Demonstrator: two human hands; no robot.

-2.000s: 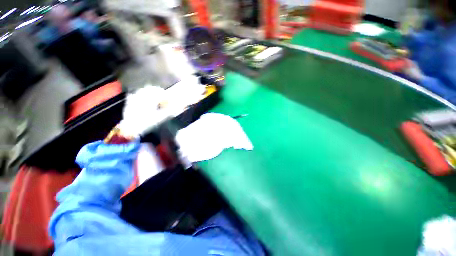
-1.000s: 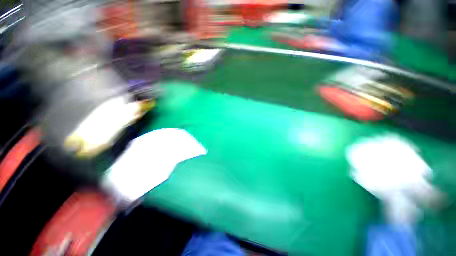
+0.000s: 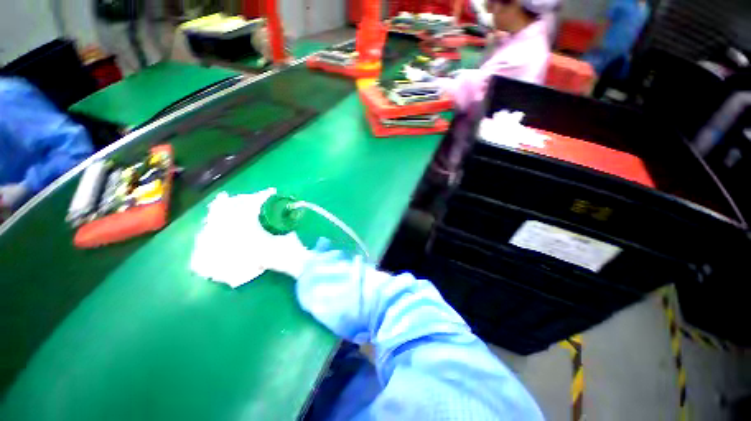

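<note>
My right hand (image 3: 284,252), in a white glove, reaches in from the lower right over a crumpled white cloth (image 3: 226,247) on the green bench. Glove and cloth are washed out and blend together, so the fingers cannot be made out. The green round cap of a dispensing syringe (image 3: 279,215) shows just beyond my hand, with a clear air hose (image 3: 333,219) curving away to the right. The barrel is not distinguishable, and whether my fingers grip it cannot be told. My left hand is not in view.
A circuit board (image 3: 123,191) on a red pad (image 3: 123,226) is at the left on the dark conveyor (image 3: 202,136). More boards with red pads (image 3: 403,123) are farther up the bench. Large black bins (image 3: 527,214) stand at the right. A person in pink and others in blue are nearby.
The view has swung right, away from the left cloth and purple fan. My right forearm now reaches in, and the green cap and hose have come into view. My left arm, seen two seconds ago, is out of frame.
</note>
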